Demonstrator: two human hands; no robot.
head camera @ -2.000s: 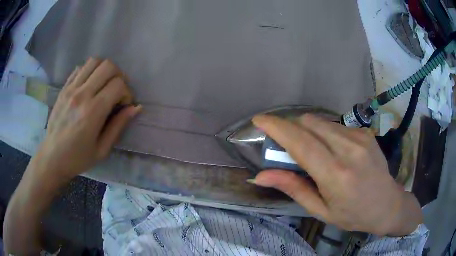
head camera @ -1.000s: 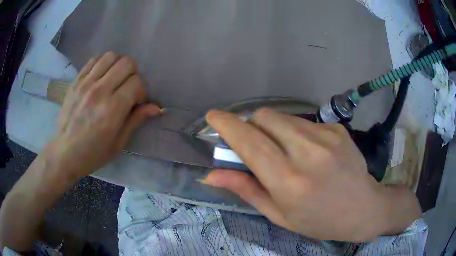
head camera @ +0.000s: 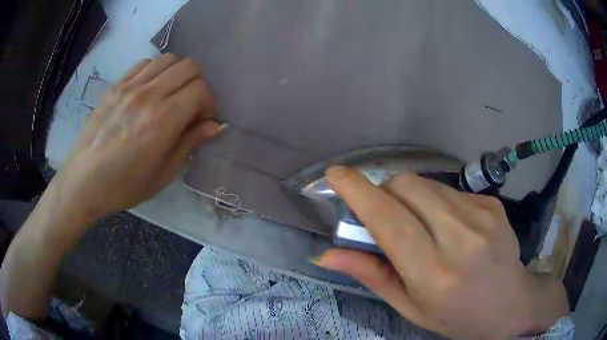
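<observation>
A taupe garment panel [head camera: 373, 73] lies flat on the table with faint parallel fold lines near its near edge. My right hand [head camera: 432, 246] is closed around the handle of the steam iron [head camera: 373, 166]. The iron's pointed silver soleplate rests on the panel near the fold lines, its tip pointing left. My left hand [head camera: 146, 133] lies at the panel's left end, thumb and fingertips pinching the cloth at the fold line. A loose pale thread [head camera: 227, 199] curls at the panel's near edge.
A green ribbed hose [head camera: 566, 139] and black cable run from the iron to the right. A dark plate [head camera: 580, 265] and small pale slip [head camera: 551, 236] are at the right. Dark stacked cloth [head camera: 73, 60] lies at the far left on the white table [head camera: 160, 222].
The panel now shows further right in the view. My left hand has moved right and slightly up. The iron went left, then shows further right again. The tan strip by my left hand no longer shows.
</observation>
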